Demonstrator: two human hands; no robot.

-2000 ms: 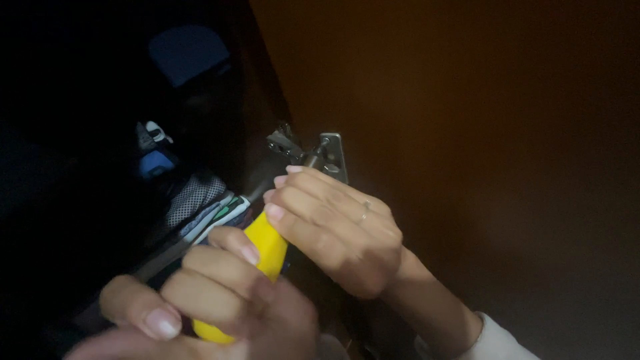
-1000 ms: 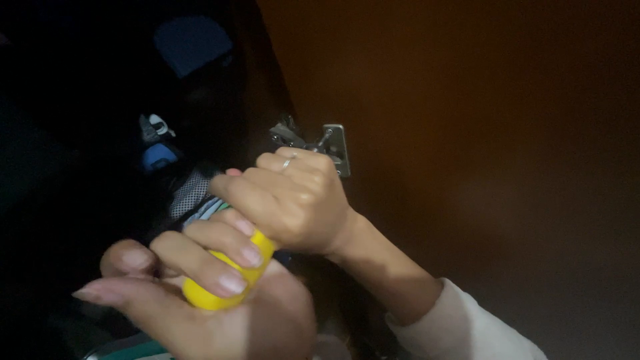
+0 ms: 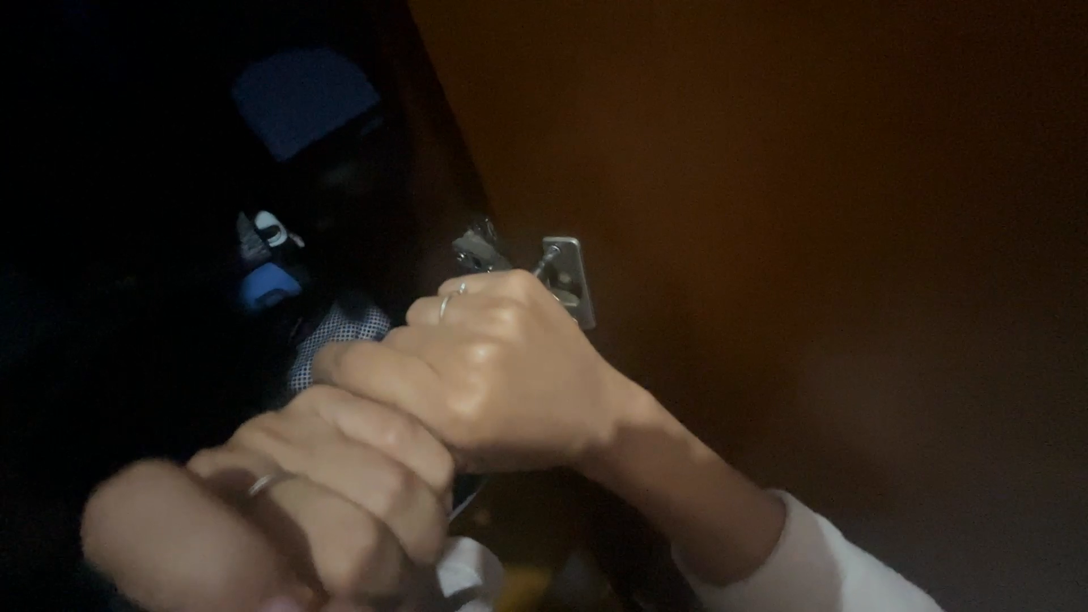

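Note:
A metal cabinet hinge (image 3: 481, 248) and its mounting plate (image 3: 581, 280) sit at the edge of a brown wooden door or panel (image 3: 765, 212). Close in front of them my right hand (image 3: 501, 365) is curled into a fist, knuckles up, its wrist in a white sleeve. My left hand (image 3: 323, 484), large and blurred at the lower left, is closed just below it, touching it. The yellow handle seen between the hands earlier is now covered by their fingers. A thin metal rod meets the plate; whether it is part of the held tool I cannot tell.
Left of the panel is a dark space with a blue shape (image 3: 302, 98), a small white and blue item (image 3: 272, 285) and a checked cloth (image 3: 348, 327). Below the hands are a white object (image 3: 467, 569) and a blurred yellow patch (image 3: 525, 586).
The yellow handle, visible between my hands before, is now hidden. My left hand has turned from palm side showing to its back showing. My right hand has rolled over into a tighter fist.

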